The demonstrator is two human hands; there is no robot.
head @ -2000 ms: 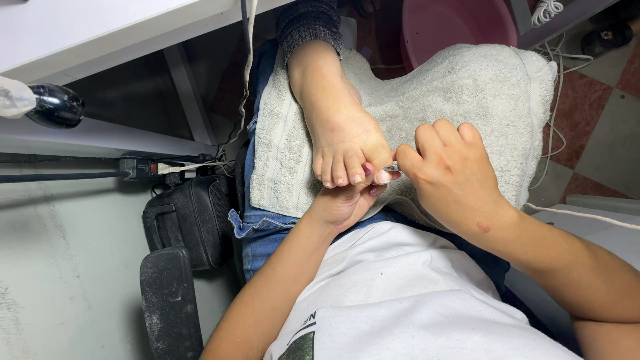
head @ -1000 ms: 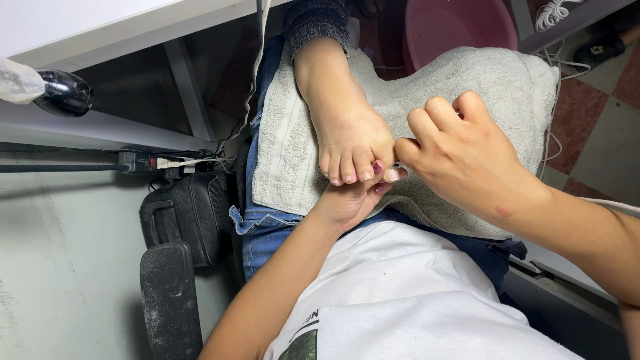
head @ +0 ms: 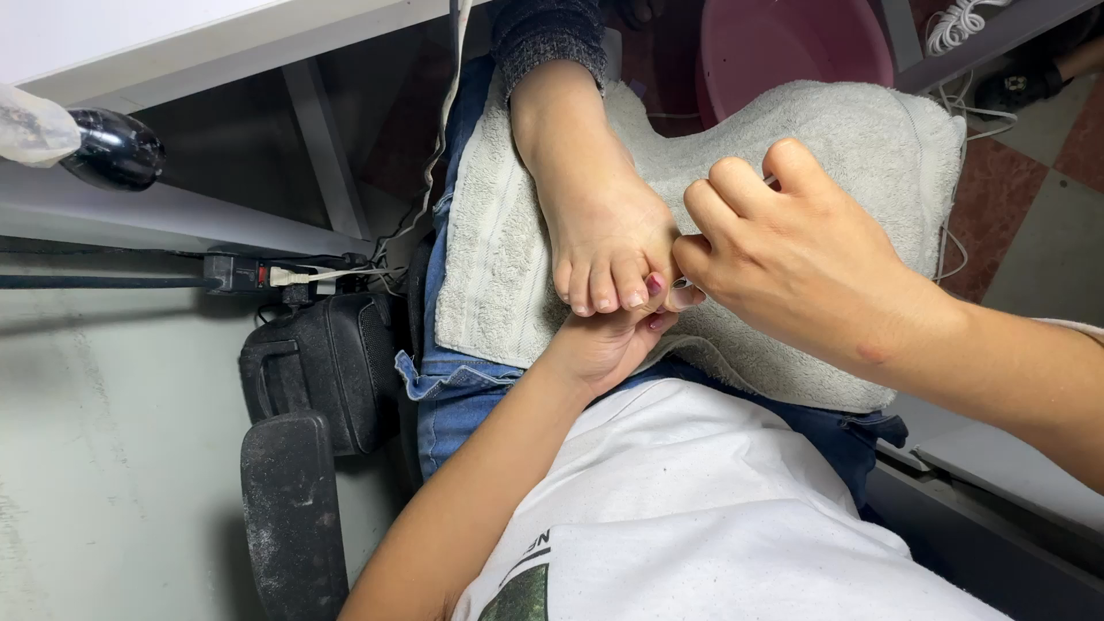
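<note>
Another person's bare foot [head: 604, 211] rests on a light grey terry towel [head: 487, 259] spread over my lap. My left hand [head: 611, 341] is at the toes from below, its thumb and fingers with dark pink nails closed on the big toe [head: 683, 297]. From the right, my right hand [head: 768, 233] is curled around a thin metal tool, mostly hidden by the fingers. A small metal tip [head: 681, 283] shows at the big toe's nail. What kind of tool it is, I cannot tell.
A pink plastic basin [head: 793, 52] stands beyond the towel. At upper left are a white table edge [head: 216, 52] and a glossy black rounded object [head: 116, 148]. A plugged-in power strip [head: 233, 274], cables, a black case [head: 323, 371] and a black armrest [head: 293, 509] lie left.
My right hand's knuckles and wrist have shifted slightly, and less of the metal tool shows than two seconds ago. My left hand keeps its hold at the toes.
</note>
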